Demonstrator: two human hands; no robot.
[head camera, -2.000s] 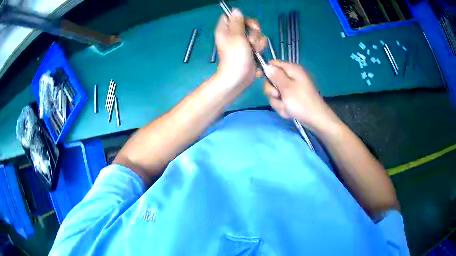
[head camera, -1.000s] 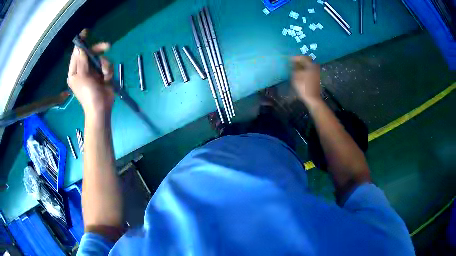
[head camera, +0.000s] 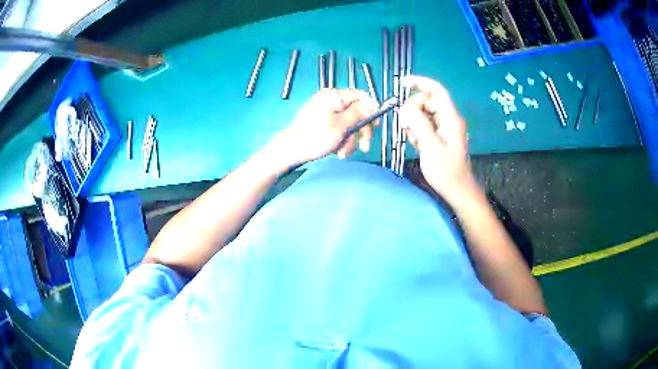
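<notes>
My left hand (head camera: 333, 124) is closed around a dark metal tube (head camera: 366, 121) that points up to the right. My right hand (head camera: 435, 133) is at the tube's upper end with fingers bent; whether it pinches a small piece there cannot be told. Long tubes (head camera: 398, 58) lie side by side behind and under my right hand. Short tubes (head camera: 290, 73) lie in a loose row left of them. White plastic pieces (head camera: 507, 99) are scattered to the right.
Thin tubes (head camera: 554, 101) lie right of the white pieces. A compartment box (head camera: 498, 56) stands at the right rear. Small rods (head camera: 149, 144) lie at the left, near a blue tray (head camera: 108, 148) and a black tray with clear bags (head camera: 70, 241). A blue crate (head camera: 108, 249) is below.
My left hand has come from the far left to the middle with the tube. My right hand has moved from near the white pieces to the tube's end. The view has shifted.
</notes>
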